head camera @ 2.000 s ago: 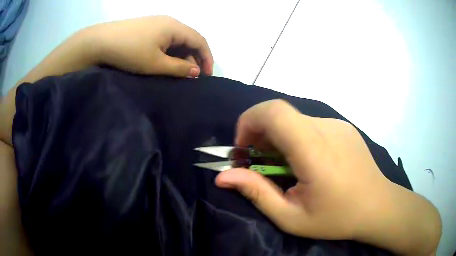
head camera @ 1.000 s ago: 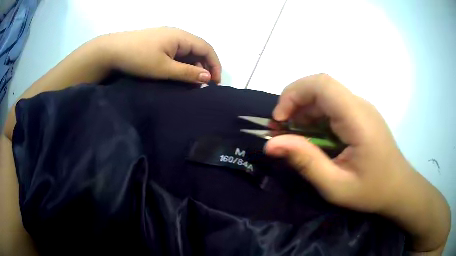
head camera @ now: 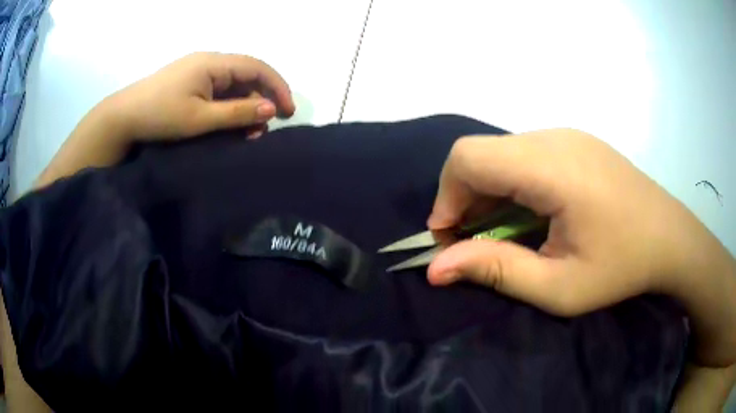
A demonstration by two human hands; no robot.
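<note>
A dark jacket (head camera: 323,177) lies across the view, matte along its top edge, with shiny lining (head camera: 105,282) in folds below. A black size label (head camera: 300,242) reading "M 160/84A" lies on the matte part, curved and slightly raised. My right hand (head camera: 557,226) holds thread snips (head camera: 416,250) with green handles. Their two silver blades are apart and point left, just right of the label. My left hand (head camera: 214,97) is at the jacket's top edge, fingers curled and thumb near the fingertips; whether it pinches cloth or thread cannot be told.
A white table (head camera: 500,56) with a thin dark seam line lies beyond the jacket. A dark curl of thread (head camera: 709,189) is on the table at the right. Light blue cloth (head camera: 18,73) is at the upper left edge.
The jacket and its label have shifted left. The label was hidden two seconds ago and now shows fully. My left hand has moved left. The snips moved up and right, then slightly down.
</note>
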